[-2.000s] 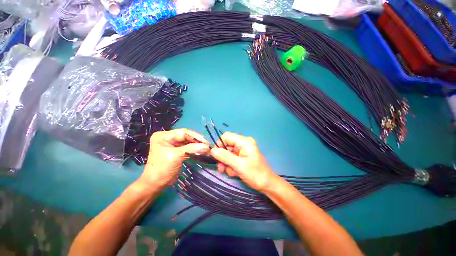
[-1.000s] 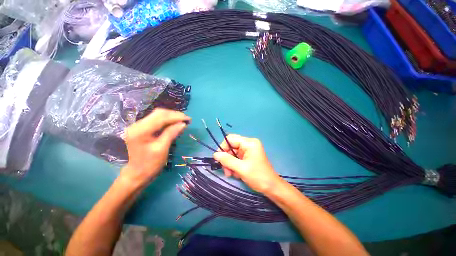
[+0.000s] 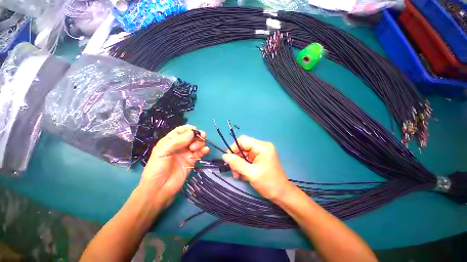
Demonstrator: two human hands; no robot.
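My right hand is closed on several thin black cables, whose ends fan out to the upper left. My left hand pinches a short black sleeve at the tip of one of these cables. Whether the sleeve is on the tip cannot be told. The working bundle curves below both hands, its reddish and pale ends near my left wrist. A pile of short black sleeves spills from a clear plastic bag on the left.
Large cable bundles curve across the back and right of the teal tabletop. A green roll stands among them. Blue and red bins are at the upper right. A greyish long bag lies far left.
My left hand first moved from the cables to the sleeve pile, then came back to a cable tip with a short black sleeve. My right hand has kept its hold on the cables.
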